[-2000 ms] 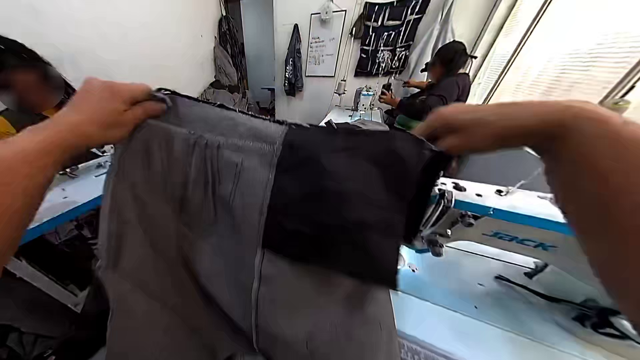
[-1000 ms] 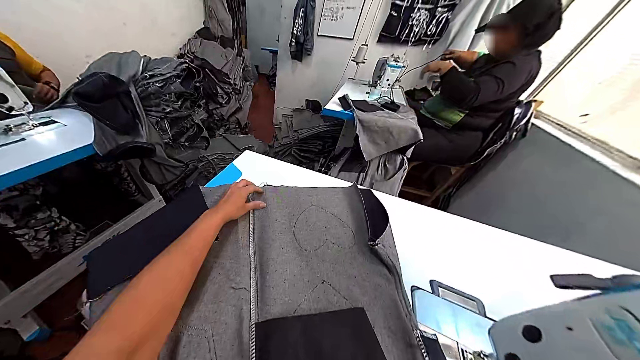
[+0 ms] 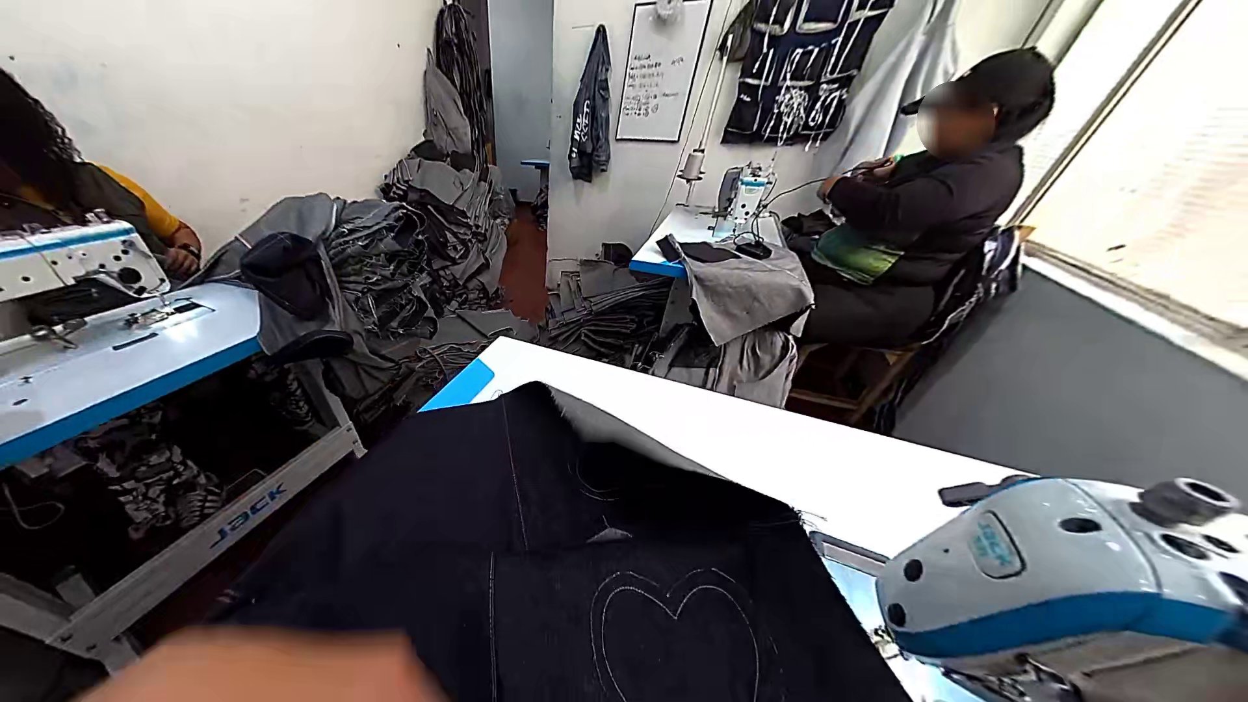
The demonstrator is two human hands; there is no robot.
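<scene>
A dark denim garment piece (image 3: 556, 585) lies over the corner of the white sewing table (image 3: 702, 419). Light stitching on it forms a heart outline on a square patch, with straight seams alongside. Its far edge is folded up, showing the grey reverse side. My left hand (image 3: 263, 668) is a blurred shape at the bottom edge, over or beside the cloth; its fingers are not clear. My right hand is out of the frame. The head of a Jack sewing machine (image 3: 1053, 575) stands just right of the cloth.
At left, another sewing machine (image 3: 78, 263) stands on a blue-edged table (image 3: 195, 341), with a person behind it. Heaped grey garments (image 3: 390, 253) lie beyond. A co-worker (image 3: 926, 214) sits at a third sewing machine (image 3: 746, 200) at the back, with grey cloth (image 3: 751, 292) hanging from that table.
The cloth's grey side faced up one second ago; now its dark side with the stitched heart does. My left hand has moved from the cloth's far part to the bottom edge.
</scene>
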